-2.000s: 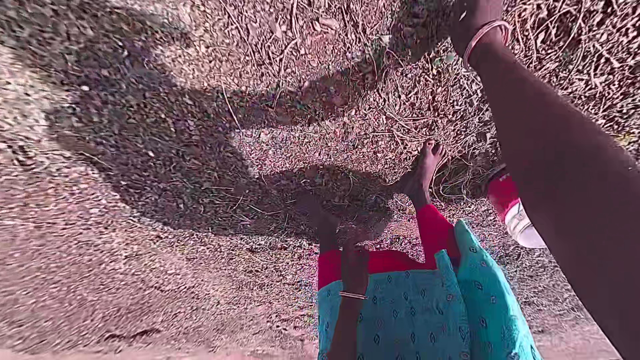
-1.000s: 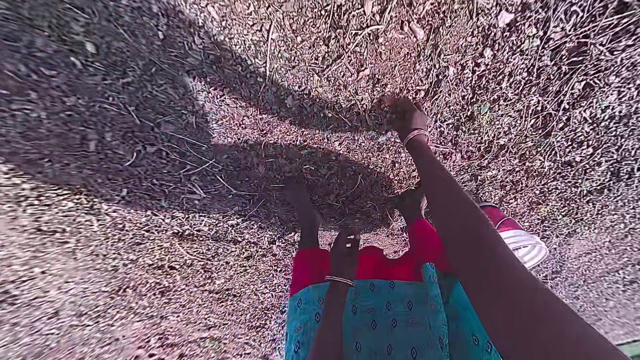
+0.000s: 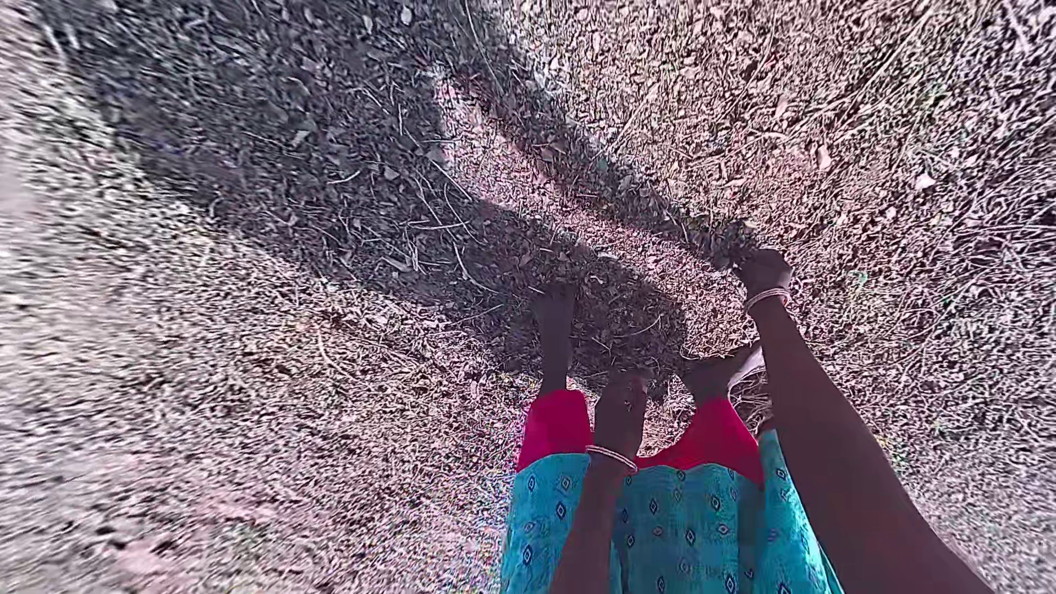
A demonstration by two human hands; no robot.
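My right hand [image 3: 761,271], with a bangle at the wrist, is low over the leaf litter [image 3: 660,165] right of centre. Its fingers are curled, and whether they hold anything is too dark to tell. My left hand [image 3: 620,408], also with a bangle, hangs between my knees in front of the teal patterned garment [image 3: 685,528]. Its fingers look bent, but their grasp is unclear. My bare feet stand on the ground, the left foot [image 3: 554,305] in shadow and the right foot [image 3: 714,375] close below my right hand.
Dry leaves and thin twigs [image 3: 462,247] cover the ground. Denser dry stems [image 3: 973,272] lie at the right. A broad shadow [image 3: 272,132] stretches toward the upper left, and paler ground [image 3: 124,462] spreads at the lower left.
My right hand has come down from the upper right to near my right foot. My left hand stays between the legs. The red and white object seen earlier at the right is no longer visible.
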